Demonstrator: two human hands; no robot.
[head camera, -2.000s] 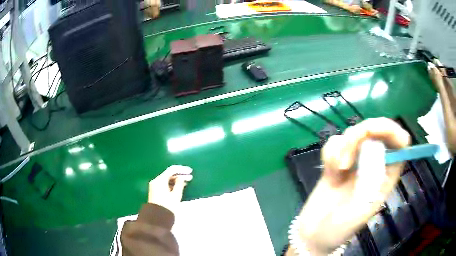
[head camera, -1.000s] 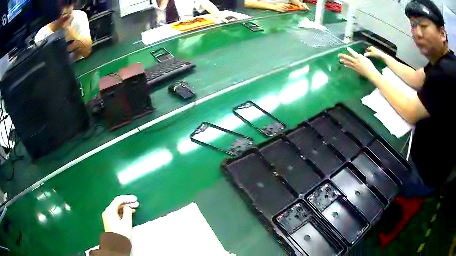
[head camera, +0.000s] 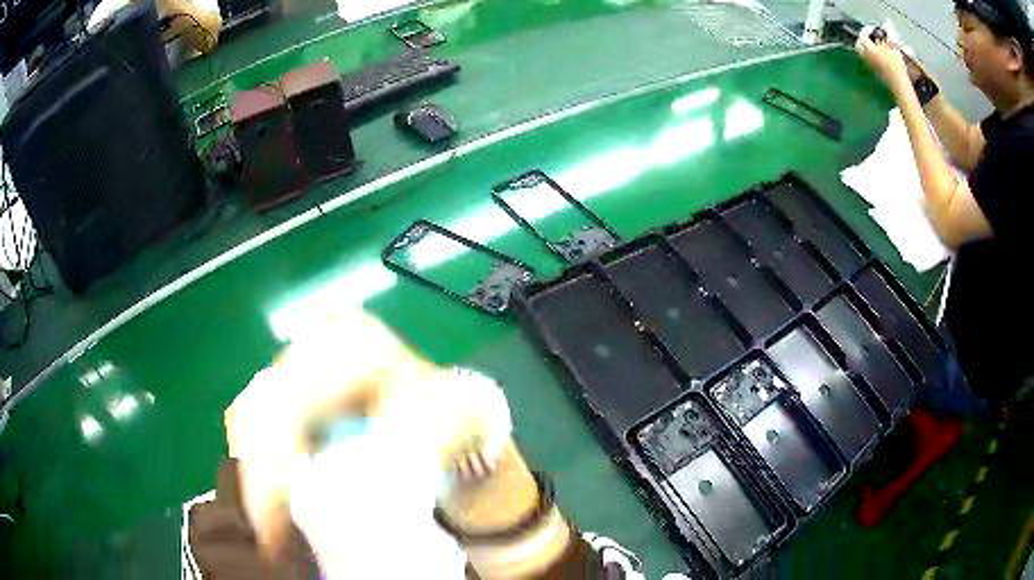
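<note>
My left hand (head camera: 263, 436) and my right hand (head camera: 467, 436) are together low in front of me, left of the tray. Both are blurred and washed out by glare, so their fingers cannot be made out. A small pale blue thing (head camera: 340, 431) shows between them; which hand holds it cannot be told. Dark bands show at my right wrist. A bright white area below hides the rest.
A black blister tray (head camera: 692, 380) lies at right, with phone frames in two near pockets. Two phone frames (head camera: 459, 266) (head camera: 556, 215) lie behind it. Speakers (head camera: 289, 136), a mouse (head camera: 427, 122), a keyboard (head camera: 397, 85) and a large black box (head camera: 102, 147) stand beyond. A person (head camera: 986, 227) sits at right.
My right hand, out of view a second ago, has come in beside my left hand. The view has shifted slightly. The person at right has raised their hands, and a frame lies near them.
</note>
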